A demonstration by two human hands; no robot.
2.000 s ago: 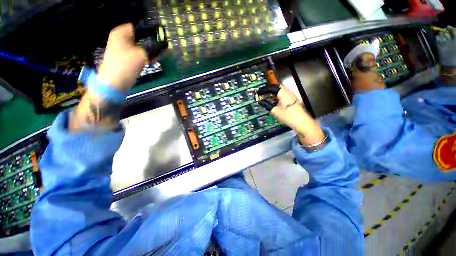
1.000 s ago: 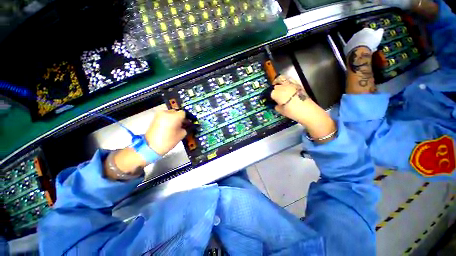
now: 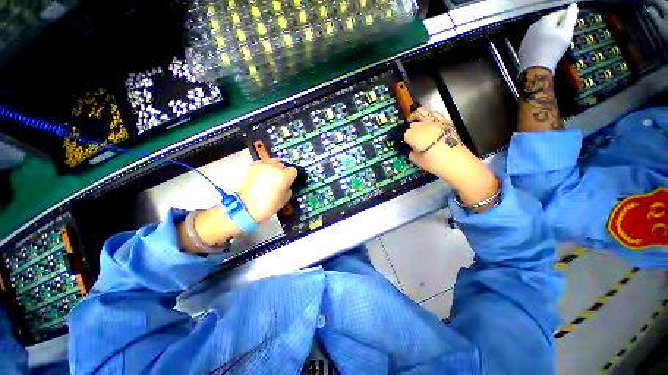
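A black carrier (image 3: 316, 223) with orange end bars holds rows of green circuit boards (image 3: 344, 157) dotted with white parts. My left hand (image 3: 269, 187) is at the carrier's left end, fingers bent, its dark-covered fingertips over the boards' left edge. My right hand (image 3: 432, 143) is at the right end beside the orange bar, its fingertips dark against the boards. Both sets of fingertips are hard to make out, and whether they hold a small part or the carrier cannot be told. A light blue strap (image 3: 238, 214) with a blue cord is on my left wrist.
Behind the conveyor rail are yellow components (image 3: 95, 128), white components (image 3: 165, 95) and a clear tray (image 3: 293, 36) of yellow-topped parts. Another carrier (image 3: 44, 282) lies at left. At right, a neighbouring worker's white-gloved hand (image 3: 546, 44) is beside a further carrier (image 3: 600, 55).
My left hand has come down from above the bins to the carrier's left end. My right hand has moved from over the boards to the right end. The neighbour's gloved hand has moved up.
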